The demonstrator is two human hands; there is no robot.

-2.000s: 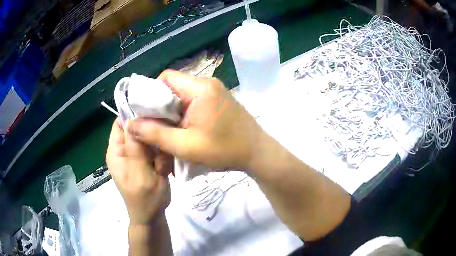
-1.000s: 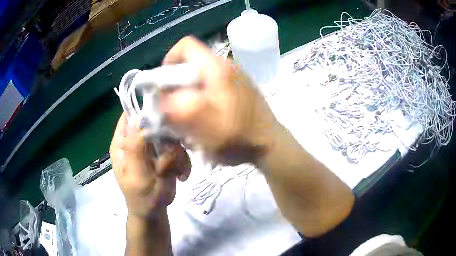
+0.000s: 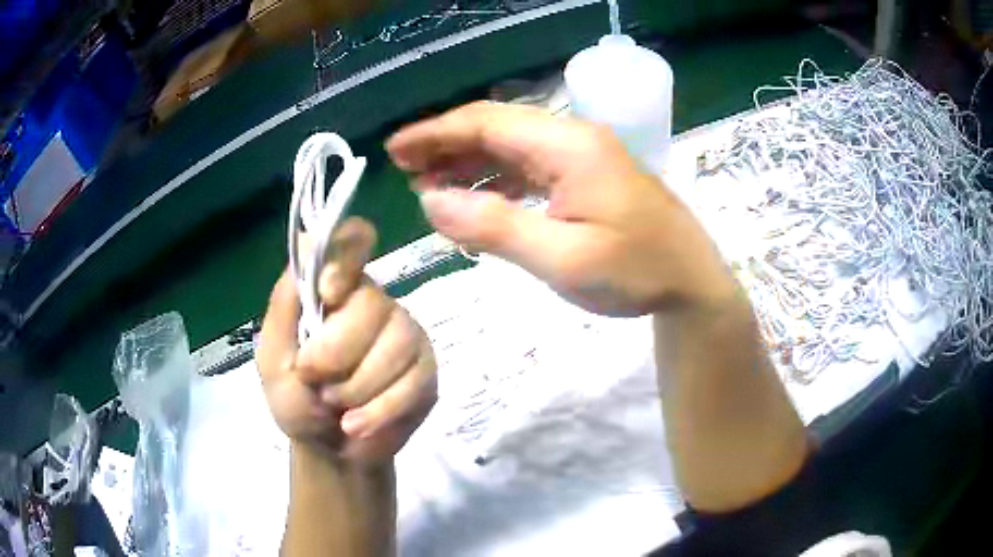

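A coiled white cable (image 3: 313, 207) stands upright in my left hand (image 3: 354, 354), its loops rising above the closed fingers. The lower part of the coil is hidden in the palm. My right hand (image 3: 555, 207) is raised to the right of the coil, apart from it, with thumb and fingers spread. It is slightly blurred, and no cloth shows in it. Several loose thin cables (image 3: 490, 408) lie on the white cover (image 3: 577, 484) below my hands.
A translucent bottle with a thin spout (image 3: 623, 93) stands behind my right hand. A tangled cable heap (image 3: 871, 207) covers the right side. A clear plastic bag (image 3: 155, 403) and a small bag with cable (image 3: 71, 441) are at left. A green conveyor (image 3: 163, 245) runs beyond.
My right hand has moved away from the coil to the right and opened. The white cloth seen around the coil is out of sight. My left hand still holds the coil.
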